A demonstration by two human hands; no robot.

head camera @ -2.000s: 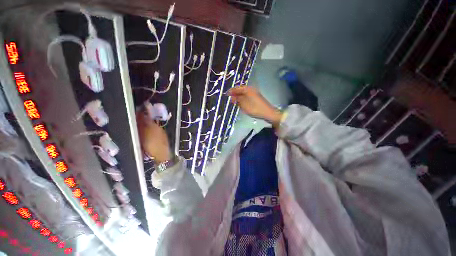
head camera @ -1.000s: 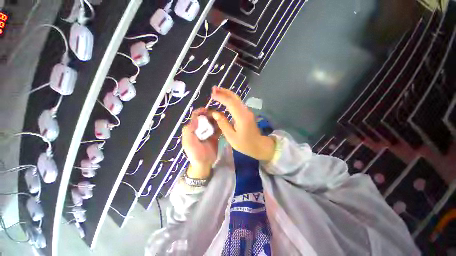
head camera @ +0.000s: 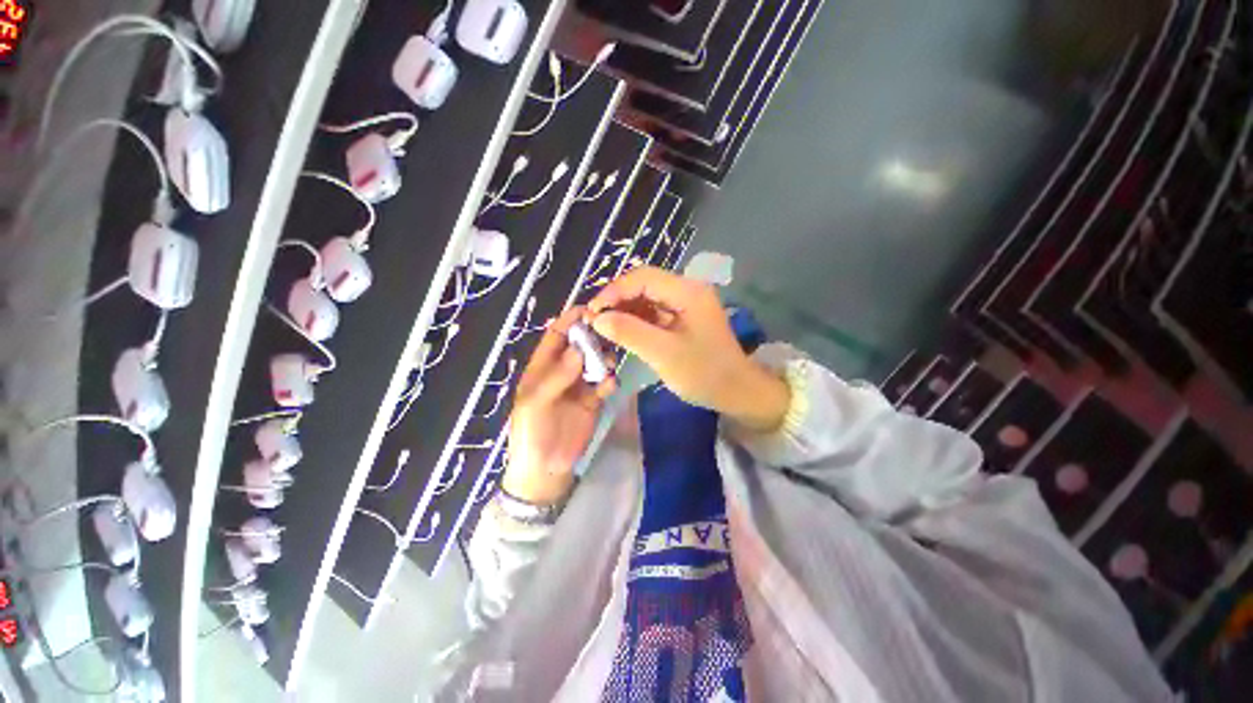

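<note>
My left hand [head camera: 550, 412] holds a small white case [head camera: 590, 352] in its fingers, in front of the rack shelves. My right hand [head camera: 694, 337] is beside it, with thumb and index fingertips pinched at the case's upper end. Whether the right fingertips hold a small part or the case itself is too small to tell. A white case [head camera: 488, 251] lies on the black shelf up and left of my hands, among thin white cables [head camera: 539, 170] with bare plugs.
Rows of white cases [head camera: 197, 161] with looped cables lie on the black shelves at the left, behind white edge strips [head camera: 253, 309]. Another rack [head camera: 1086, 453] stands at the right. The grey floor [head camera: 879, 179] lies between them.
Over the last second, my right hand has closed in from above the case to touch it, and the case has turned narrower to view. Earlier, my left hand was at a shelf and my hands were apart.
</note>
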